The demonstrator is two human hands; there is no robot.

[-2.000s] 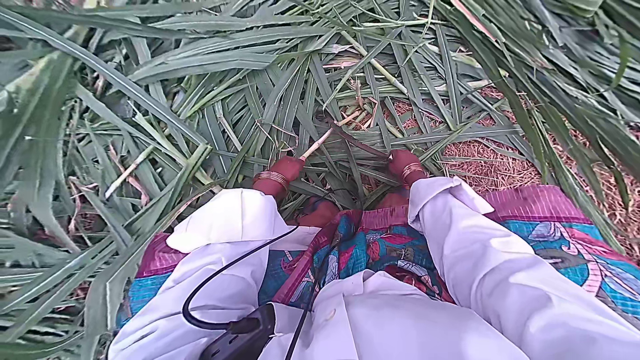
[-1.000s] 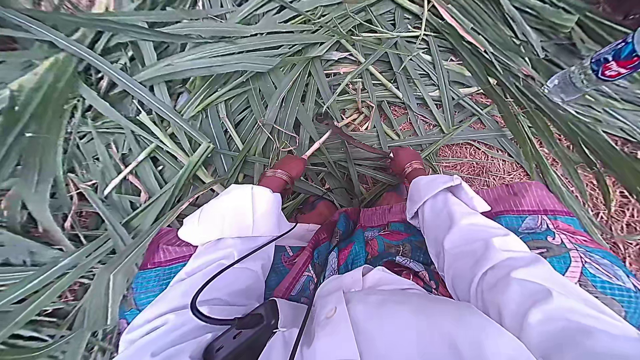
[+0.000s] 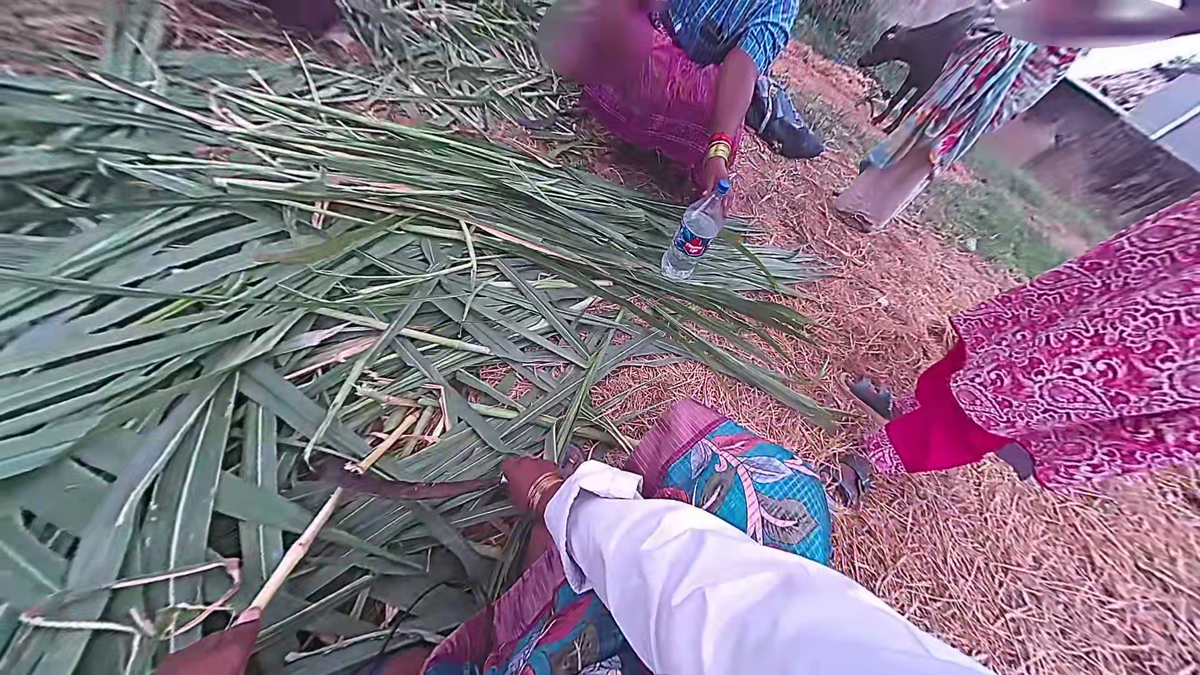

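Observation:
My right hand (image 3: 531,482), with bangles at the wrist, grips the handle end of a dark curved sickle (image 3: 408,486). The sickle's far end meets a pale cut stalk (image 3: 300,548). At the bottom left, my left hand (image 3: 214,649) is closed around the lower end of that stalk. Long green fodder leaves (image 3: 169,478) lie under and around both hands. A clear plastic water bottle (image 3: 695,234) with a blue cap is held at its top by another person's hand, over the leaves.
A person in a pink garment (image 3: 647,94) crouches beyond the leaf pile. Another person's patterned pink garment (image 3: 1078,356) is at the right, on dry straw (image 3: 1031,562). Farther back are a person in a multicoloured skirt (image 3: 984,94) and a dark animal (image 3: 923,54).
The view has swung far to the right and up, bringing people into sight. The bottle, partly visible at the right edge one second ago, now shows whole in another person's hand.

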